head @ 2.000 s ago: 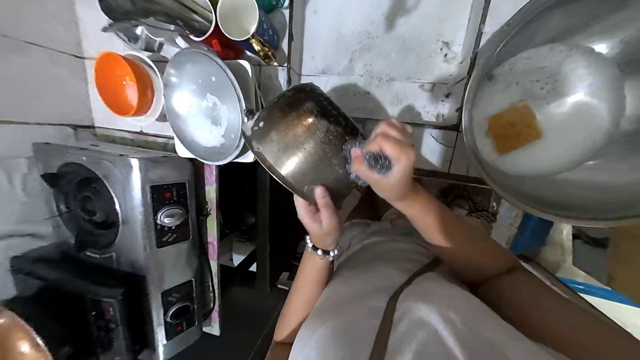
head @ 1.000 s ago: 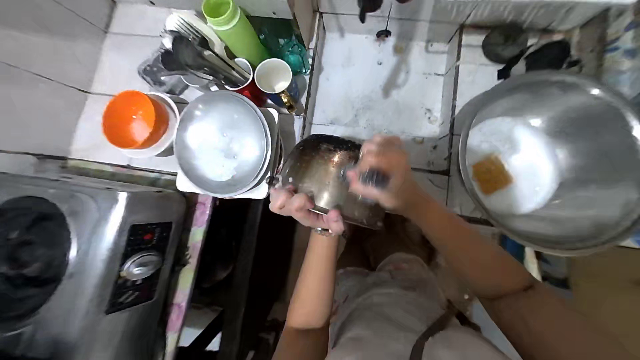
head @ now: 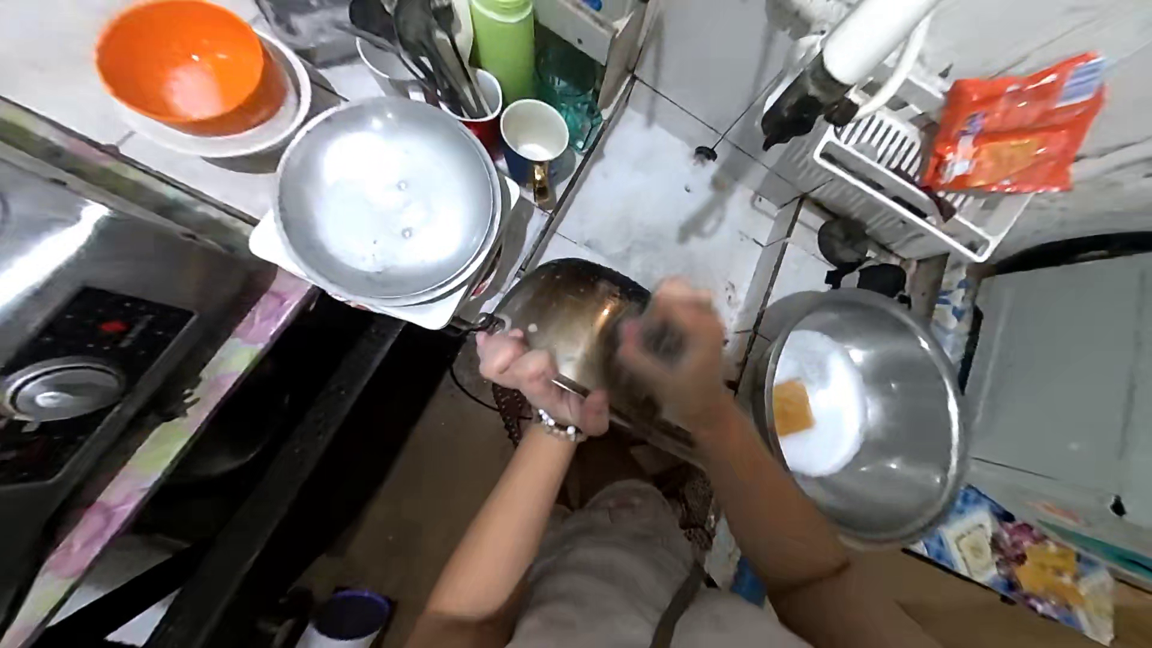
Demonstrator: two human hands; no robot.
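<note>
A scorched metal cooking pot (head: 576,315) is tilted on its side in front of me, near the tiled sink area. My left hand (head: 540,382), with a beaded bracelet at the wrist, grips the pot's rim. My right hand (head: 675,351) is blurred and holds a dark grey scouring pad (head: 661,340) against the pot's outer side. To the right, a large steel basin (head: 909,405) holds whitish, sudsy water and a yellow-orange sponge (head: 792,408).
Round metal lids or pans (head: 387,198) are stacked at the left beside an orange bowl (head: 180,63). Mugs (head: 535,130), utensils and a green bottle (head: 502,45) stand behind. A gas stove (head: 117,270) is at far left; a white rack (head: 909,198) and a red packet (head: 1017,126) are upper right.
My left hand has moved from beneath the pot to its rim at the left. The right hand stays at the pot's side with the pad. The view has shifted and turned noticeably.
</note>
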